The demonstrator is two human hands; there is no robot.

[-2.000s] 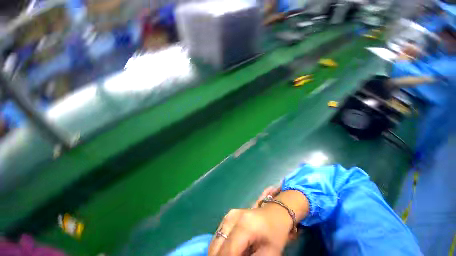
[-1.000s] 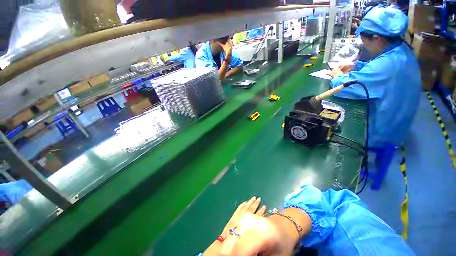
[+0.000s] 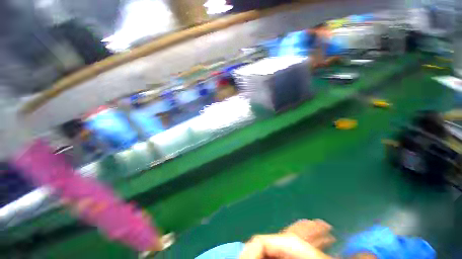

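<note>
The picture is strongly blurred. My right hand (image 3: pixel 283 249) and my left hand (image 3: pixel 313 232) overlap at the bottom edge, partly cut off, between two blue sleeves. Their finger positions are unclear and no held object can be made out. Two small yellow units lie apart on the green belt, one nearer (image 3: pixel 345 124) and one farther (image 3: pixel 381 103). Both are well beyond my hands.
A pink-wrapped post (image 3: pixel 91 200) stands at the left. A stack of clear trays (image 3: pixel 276 83) stands beyond the belt. A black boxy device (image 3: pixel 428 152) is at the right. A person in blue (image 3: pixel 296 44) sits across the line. A shelf edge (image 3: pixel 147 43) crosses above.
The view has swung left: the pink post has come in, and the black device and tray stack sit farther right. The neighbouring worker at the right is out of view. My hands sit lower in the picture.
</note>
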